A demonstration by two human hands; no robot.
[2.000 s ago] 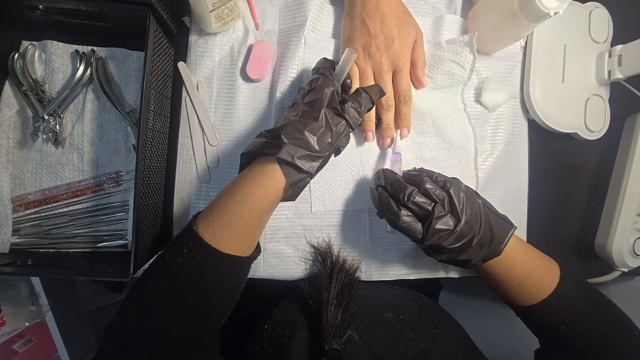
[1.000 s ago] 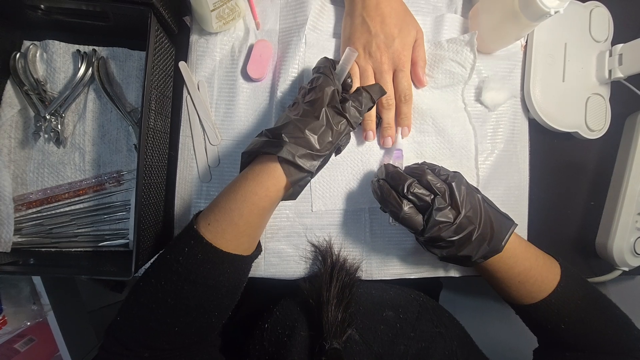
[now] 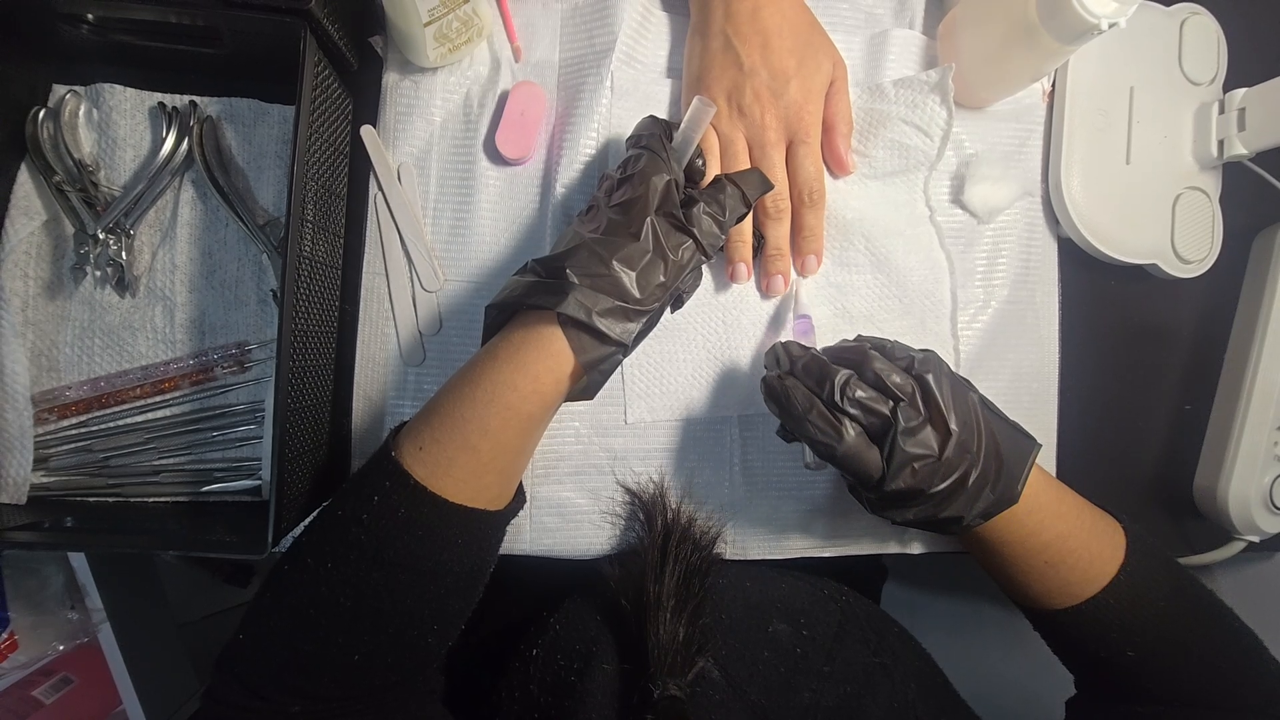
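My left hand (image 3: 640, 235), in a black glove, holds a translucent cap-like tube (image 3: 694, 130) that juts up between thumb and fingers. Its fingertips lie partly hidden beside and under the fingers of another person's hand (image 3: 775, 130), which rests palm down on white paper towel. My right hand (image 3: 890, 425), gloved in black too, is closed round a slim clear pen-like applicator with a purple section (image 3: 803, 328). The applicator's pale tip points up at one fingernail of that hand; whether it touches cannot be told. The lower end of the applicator shows beneath my fingers.
At left stands a black tray (image 3: 312, 300) with cuticle nippers (image 3: 110, 220) and metal tools (image 3: 150, 440). Nail files (image 3: 400, 215) and a pink buffer (image 3: 520, 122) lie near it. Bottles (image 3: 1000, 50) stand at the top; a cotton ball (image 3: 990, 188) and white lamp base (image 3: 1135, 150) are right.
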